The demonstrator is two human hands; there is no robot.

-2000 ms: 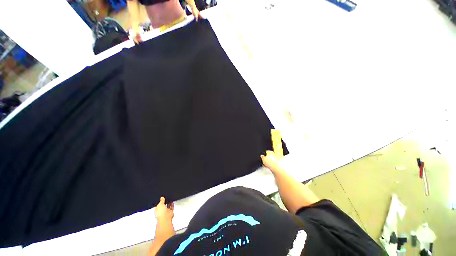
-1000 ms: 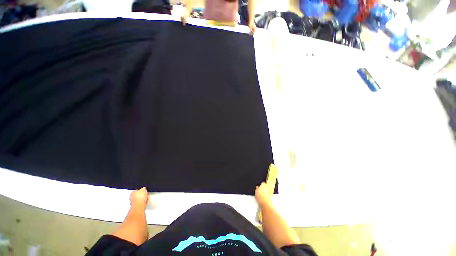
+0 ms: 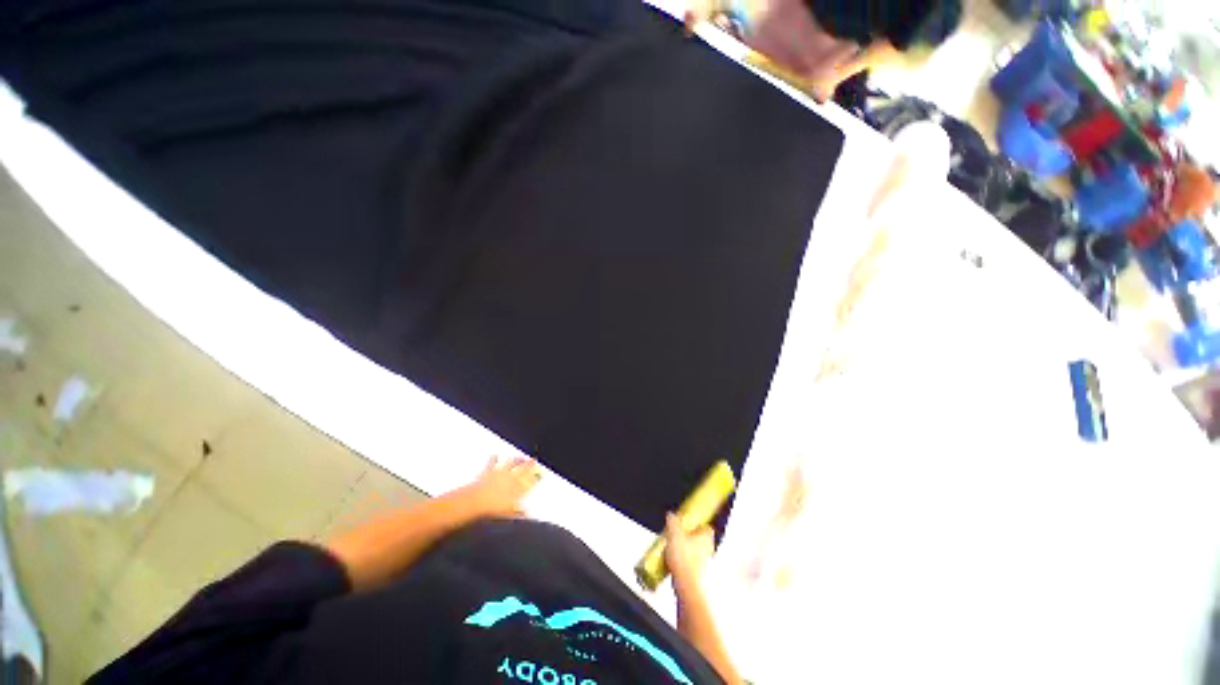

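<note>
Black fabric point(image 3: 629, 254) lies over the white table, smooth at the right and rippled towards the upper left. My right hand point(image 3: 689, 546) is closed around a yellow bar point(image 3: 704, 497) at the fabric's near right corner. One end of the bar lies over the fabric, the other sticks out past the hand. My left hand point(image 3: 509, 484) rests with fingers spread beside the fabric's near edge and holds nothing.
A person point(image 3: 803, 40) leans at the far table edge, with a hand near the far fabric corner. A blue box or tool point(image 3: 1086, 400) lies on the white tabletop point(image 3: 937, 468). Blue and red items stand beyond the table. Paper scraps point(image 3: 78, 490) lie on the tiled floor.
The view has turned, so the cloth now runs diagonally. My left hand has let go of the fabric edge and moved nearer my right hand. The yellow bar is tilted and shows more of its length.
</note>
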